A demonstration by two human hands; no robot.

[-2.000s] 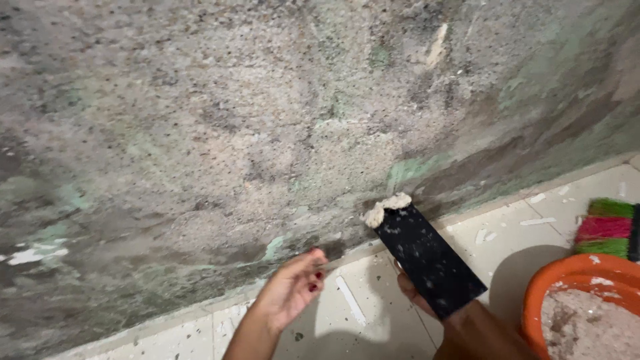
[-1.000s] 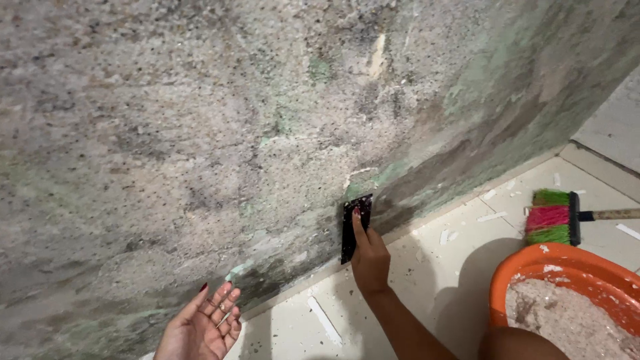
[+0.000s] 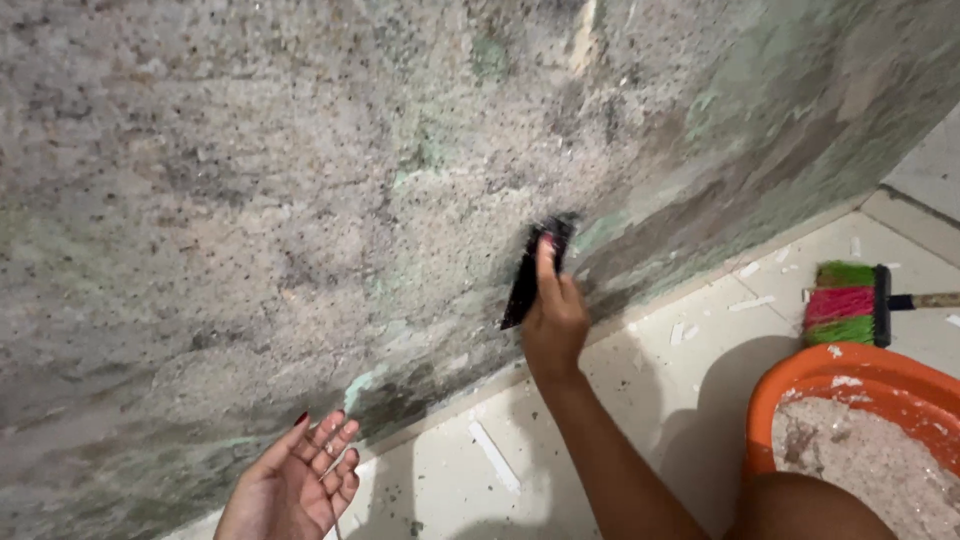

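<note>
My right hand grips a flat black spreader blade and presses it against the patchy, mottled wall, low down near the floor. The index finger lies along the blade, whose upper end is blurred. At the bottom left my left hand is held palm up with its fingers apart and slightly curled, holding nothing, close to the wall's foot. At the lower right an orange plastic basin holds a pale, lumpy wet mix.
A broom with green and pink bristles lies on the tiled floor behind the basin. White strips and crumbs are scattered over the tiles. My knee shows in front of the basin. A low skirting edge runs along the wall.
Two seconds ago the blade carried a pale lump at its tip, away from the wall; one second ago it was against the wall. Since then my right hand has stayed at the wall with it.
</note>
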